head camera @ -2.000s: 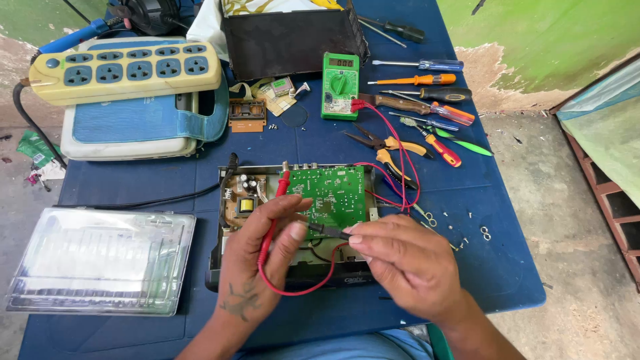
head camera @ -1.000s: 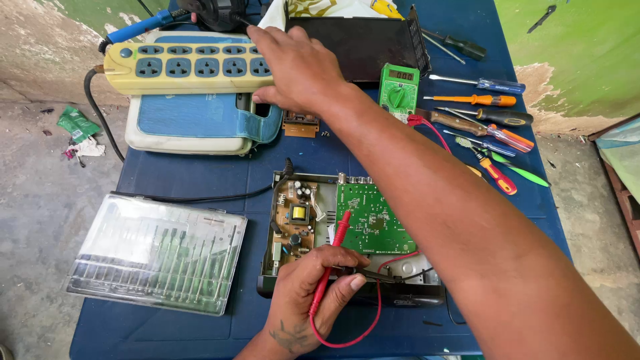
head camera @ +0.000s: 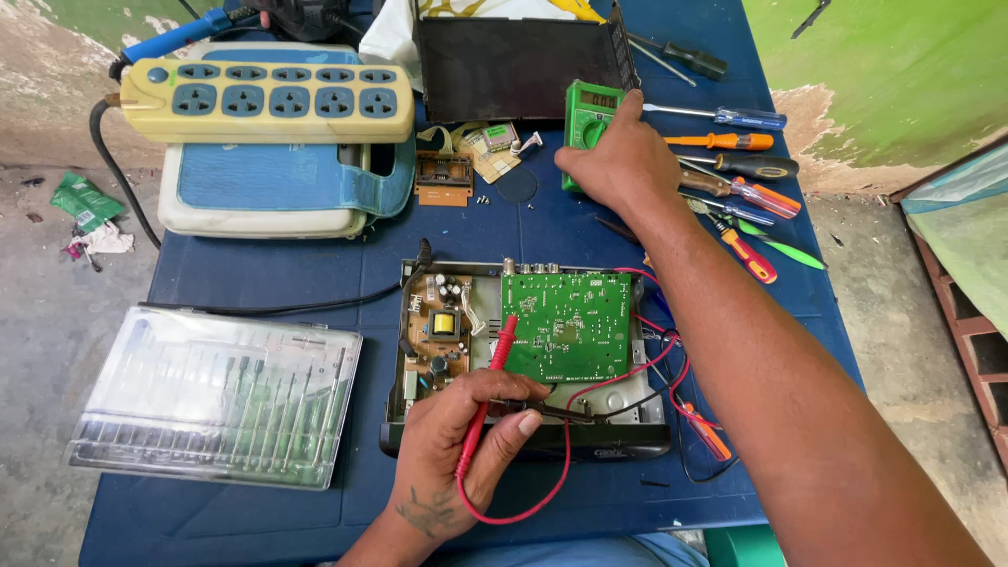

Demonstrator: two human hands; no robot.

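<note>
In my left hand (head camera: 472, 437) are the red multimeter probe (head camera: 479, 421) and the black probe (head camera: 529, 406), held over the front of an opened electronic box (head camera: 650, 409). Inside the box lie a green circuit board (head camera: 563, 327) and, to its left, a brown power board (head camera: 441, 339) with a yellow transformer. My right hand (head camera: 622, 153) reaches up and grips the green digital multimeter (head camera: 584, 118), thumb and finger at its two sides, its display visible. The red lead (head camera: 567, 465) loops below my left hand. My right forearm hides part of the leads and some tools.
Screwdrivers (head camera: 736, 142) and other hand tools lie at the right. A yellow power strip (head camera: 268, 130) rests on a blue and white case (head camera: 252, 177). Left of the box is a clear case of small bits (head camera: 216, 394); a black metal cover (head camera: 496, 71) is at the back.
My right hand has moved from the probes to the power strip area, then right onto the multimeter. My left hand now holds both probes.
</note>
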